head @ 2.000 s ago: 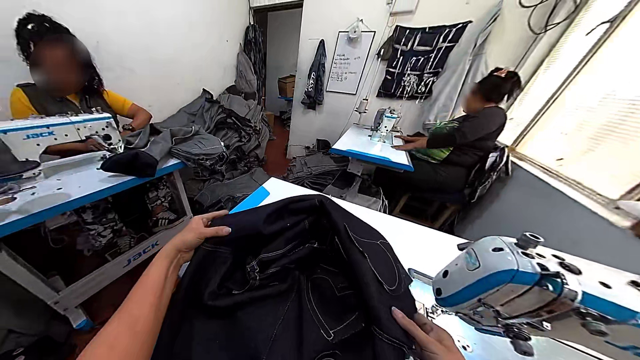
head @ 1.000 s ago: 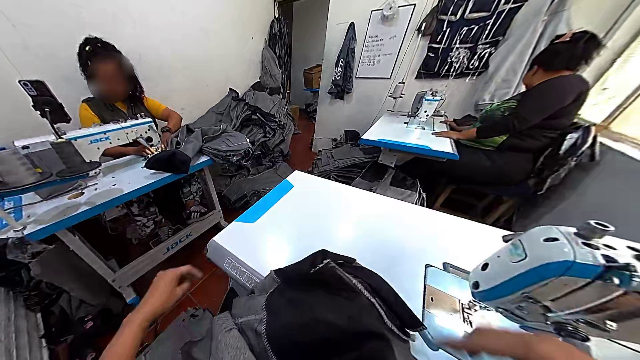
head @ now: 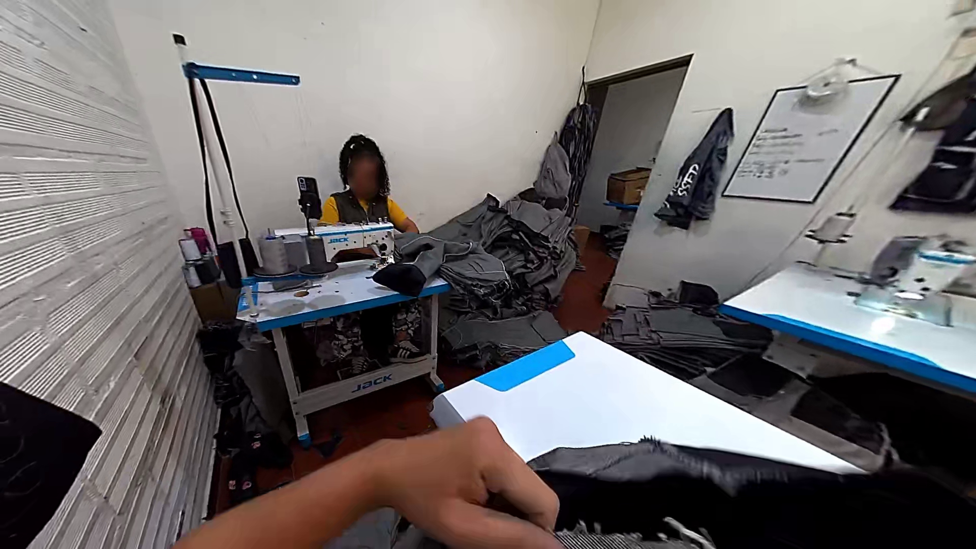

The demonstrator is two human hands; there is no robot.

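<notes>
My left hand (head: 465, 488) is low in the middle of the head view, its fingers curled down on the frayed edge of a black and grey denim garment (head: 656, 488). The garment lies over the near edge of a white sewing table (head: 610, 404) and runs out of the frame at the lower right. My right hand is not in view. At the far left edge, a piece of dark cloth (head: 38, 465) shows in part.
A co-worker (head: 366, 198) sits behind a Jack sewing machine (head: 343, 240) at the left. Heaped grey garments (head: 503, 252) stand beyond the table. Another sewing machine (head: 915, 274) is at the right. A ribbed white wall (head: 99, 267) borders the left side.
The view has swung left, and my own sewing machine has left the frame. My left hand, apart from the cloth one second ago, now grips the garment. My right hand has gone out of view.
</notes>
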